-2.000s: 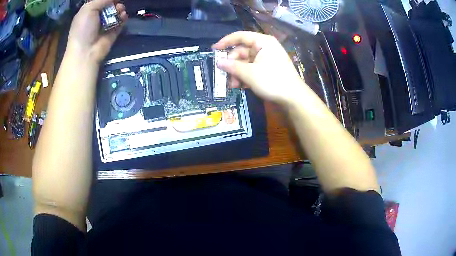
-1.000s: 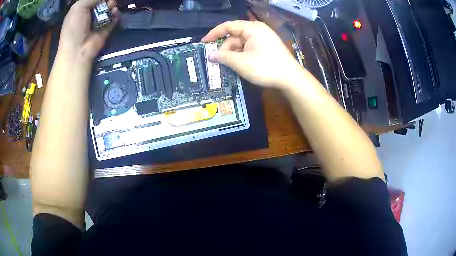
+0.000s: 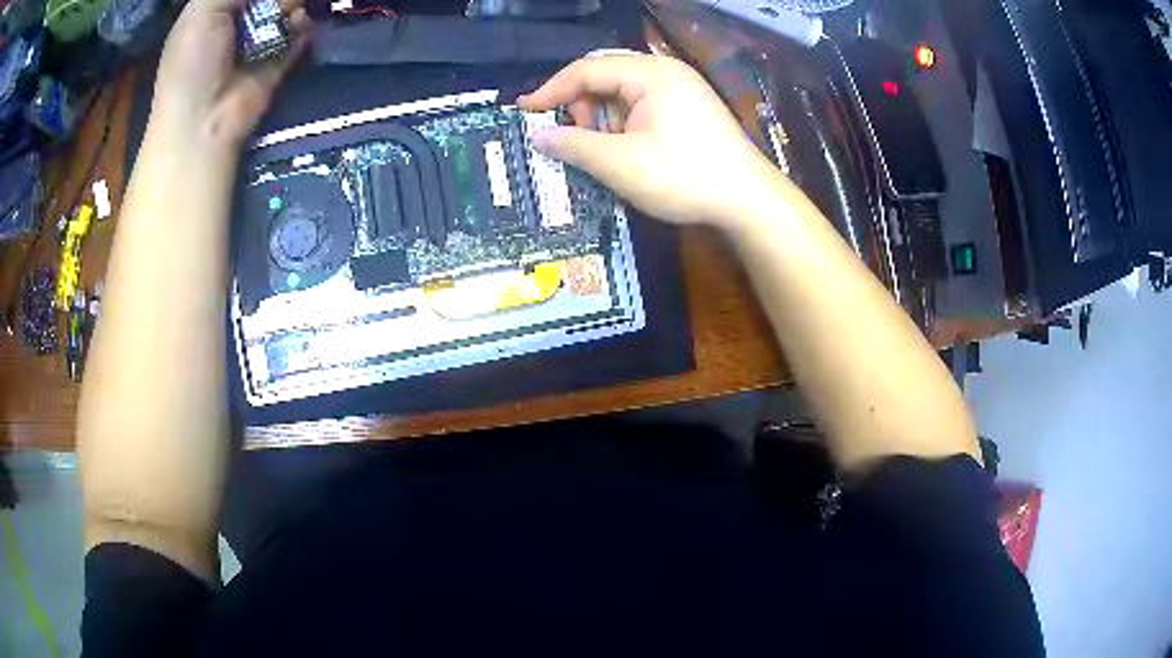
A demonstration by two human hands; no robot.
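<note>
The opened laptop base [image 3: 443, 296] lies on a black mat, with a black fan [image 3: 296, 238] at its left and a green board [image 3: 469, 193] in its upper half. My left hand [image 3: 225, 71], cut off by the top edge, holds small white-labelled modules [image 3: 266, 28] above the mat's upper left. My right hand [image 3: 643, 135] is over the board's upper right, thumb and forefinger at the upper end of a white-labelled strip [image 3: 551, 193]. The strip lies along the board beside a dark slot area; its upper end is partly hidden by my fingers.
A yellow tool [image 3: 75, 257] and a dark small heap [image 3: 39, 309] lie on the wooden bench at the left. A dark unit with red lights [image 3: 887, 142] stands at the right. Part of a white desk fan shows at the top right edge. Bags crowd the upper left.
The strip, earlier held more upright near the board's right, now lies lower along it, with my right fingers at its upper end. My left hand still holds the modules. The view has shifted slightly.
</note>
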